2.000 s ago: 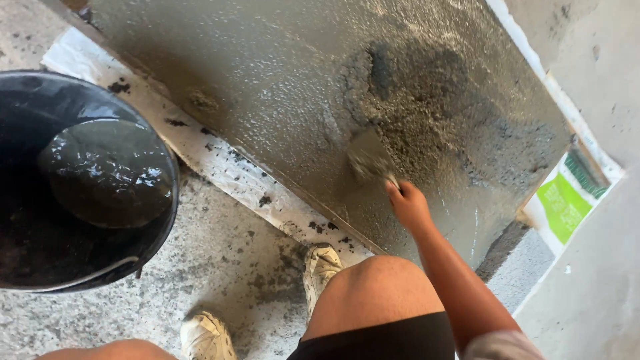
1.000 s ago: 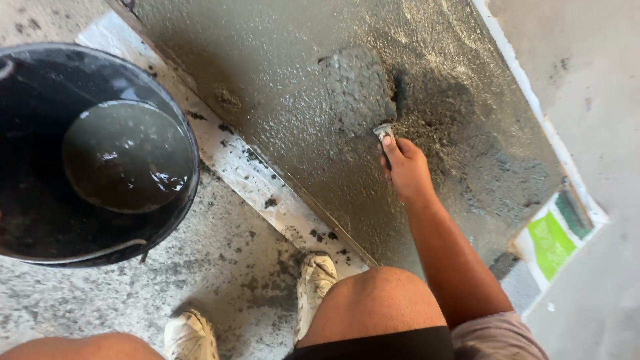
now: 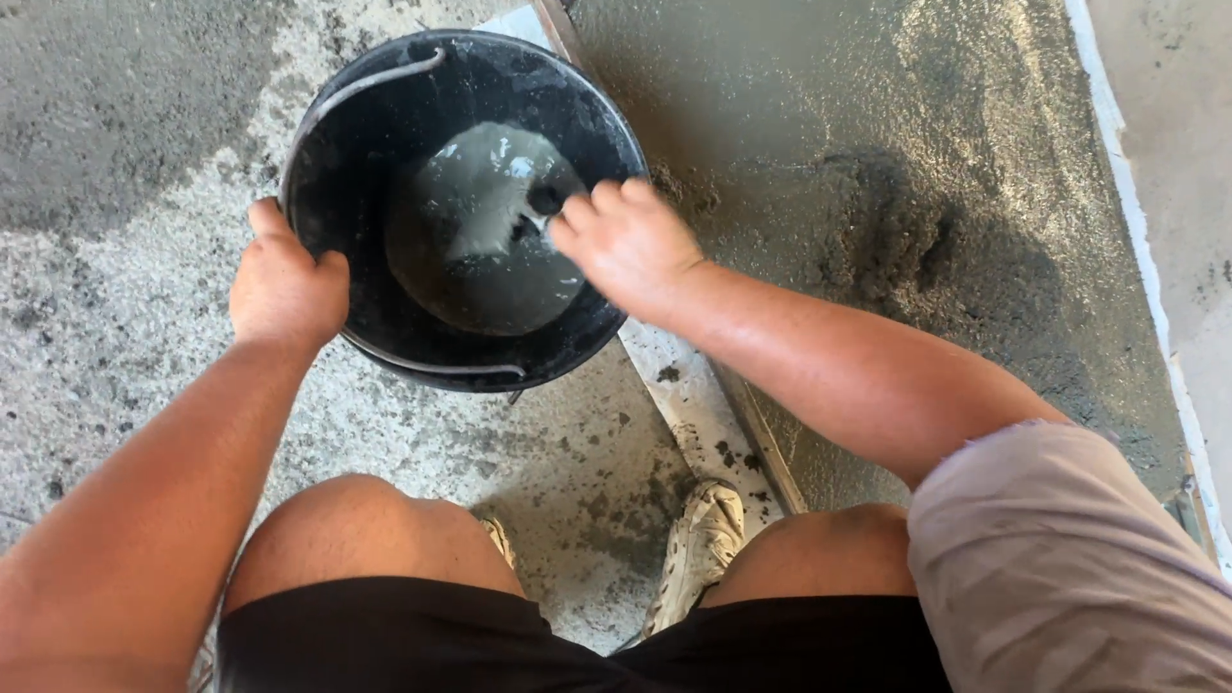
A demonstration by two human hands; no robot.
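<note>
A black bucket (image 3: 351, 192) with a metal handle stands on the floor and holds murky grey water (image 3: 481, 173). My left hand (image 3: 289, 281) grips its rim and handle at the left side. Over the right part of the bucket, my right hand (image 3: 630, 245) is closed on a trowel; a dark piece (image 3: 546, 200) of it shows beside my fingers, while its blade is hidden or blurred in the water. Right of the bucket lies a wet mortar bed (image 3: 770, 125), with a rough heap of mortar (image 3: 905, 231) on it.
A wooden edge strip (image 3: 760, 433) and a splattered white board (image 3: 683, 395) run along the near side of the mortar. A white edging (image 3: 1121, 164) bounds its far side. My shoe (image 3: 698, 549) rests by the board, on spotted concrete floor (image 3: 385, 423).
My right hand has moved left from the mortar heap to the bucket with the trowel. My left hand is now plainly on the bucket's rim. The view has shifted left.
</note>
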